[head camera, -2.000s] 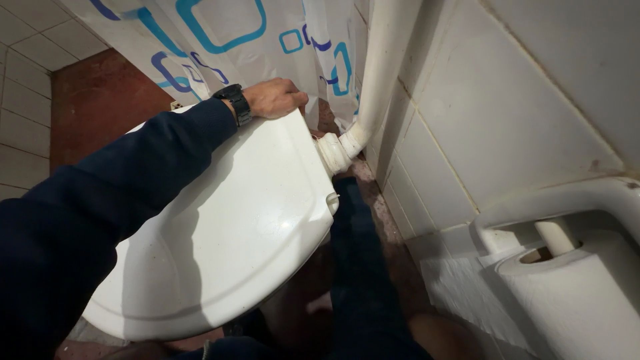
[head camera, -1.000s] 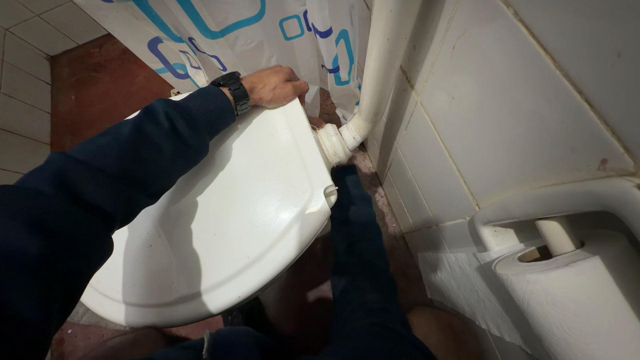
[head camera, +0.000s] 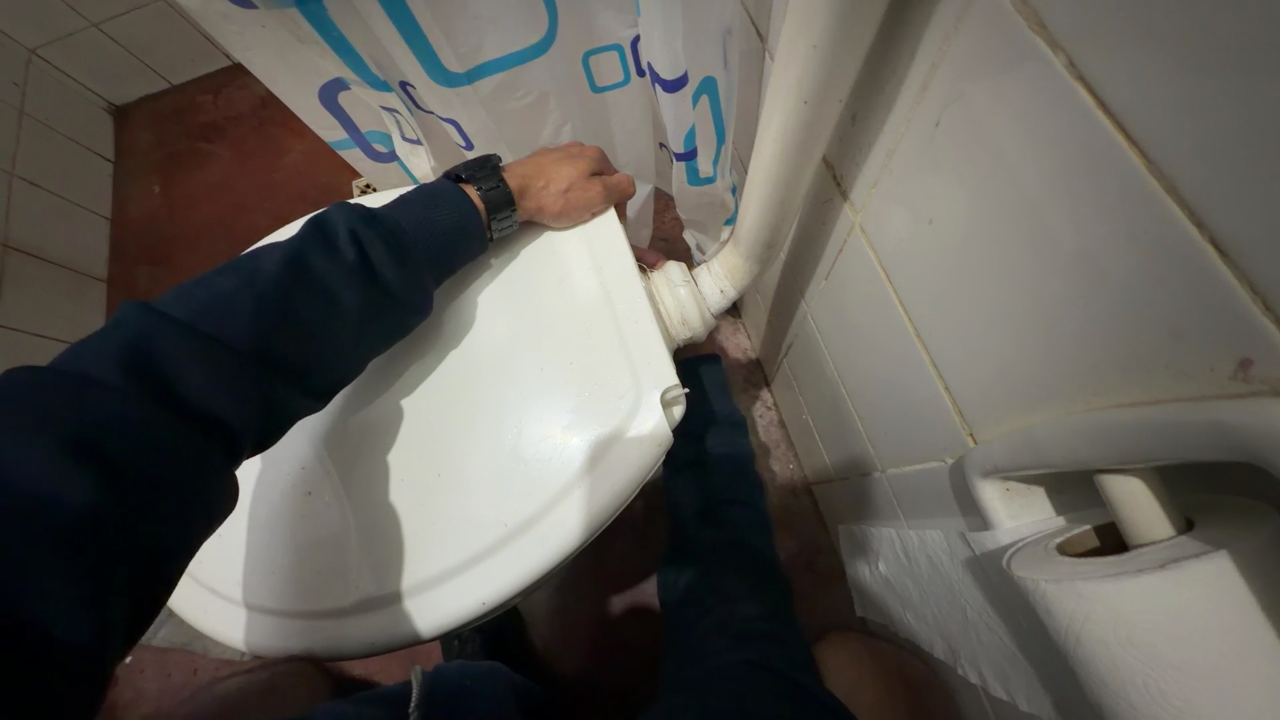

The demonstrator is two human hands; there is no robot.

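A white toilet lid [head camera: 520,370] lies closed below me. My left hand [head camera: 565,185], with a black watch at the wrist, is curled over its rear edge. Just beyond its right rear corner, a white collar joint [head camera: 682,302] meets the angled white flush pipe [head camera: 790,150]. My right arm, in a dark blue sleeve, reaches down along the right side of the toilet to below this joint. Most of my right hand is hidden there. A small bit of skin, perhaps a fingertip [head camera: 650,258], shows behind the joint; whose hand it belongs to is unclear.
A patterned shower curtain [head camera: 520,90] hangs behind the toilet. On the right, a tiled wall [head camera: 1050,250] stands close by, with a paper holder [head camera: 1130,425] and a toilet paper roll [head camera: 1150,620]. Red floor [head camera: 220,170] shows at the left.
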